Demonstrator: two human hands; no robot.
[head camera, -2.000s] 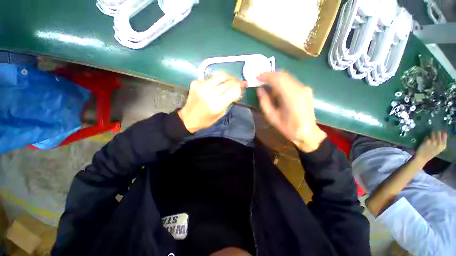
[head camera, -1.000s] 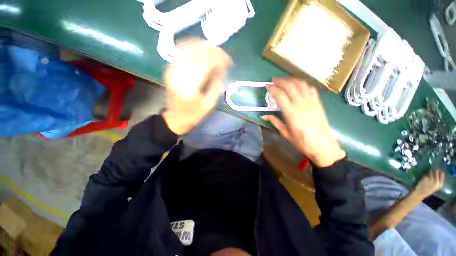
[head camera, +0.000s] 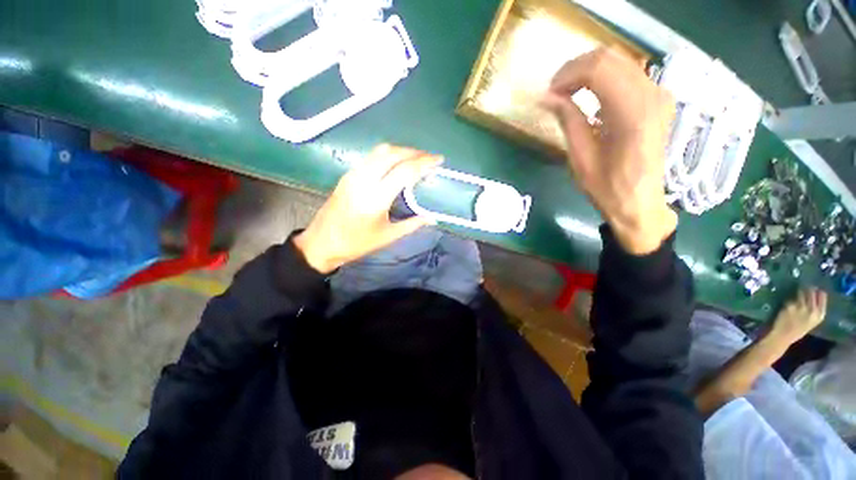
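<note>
A white plastic frame (head camera: 501, 207), a long open loop with a solid round end and a small tab, is at the bench's near edge, its round end to the right. My left hand (head camera: 371, 204) grips its open left end between thumb and fingers. My right hand (head camera: 615, 141) is raised over the right side of the open parts carton (head camera: 477, 106), fingertips pinched together. Whether a thin part is between them cannot be made out. The carton holds a mass of pale slivers (head camera: 535, 61).
Stacked white frames (head camera: 385, 70) lie at upper left, and more stacked frames (head camera: 709, 178) right of the carton. A heap of small metal parts (head camera: 765, 234) lies at right, near a neighbour's hand (head camera: 801, 314). A red stool (head camera: 202, 211) stands at left below the green bench (head camera: 141, 103).
My left hand has moved from the upper-left stack to the workpiece frame and grips it. My right hand has left the frame and risen to the carton. Another frame now lies on the left stack.
</note>
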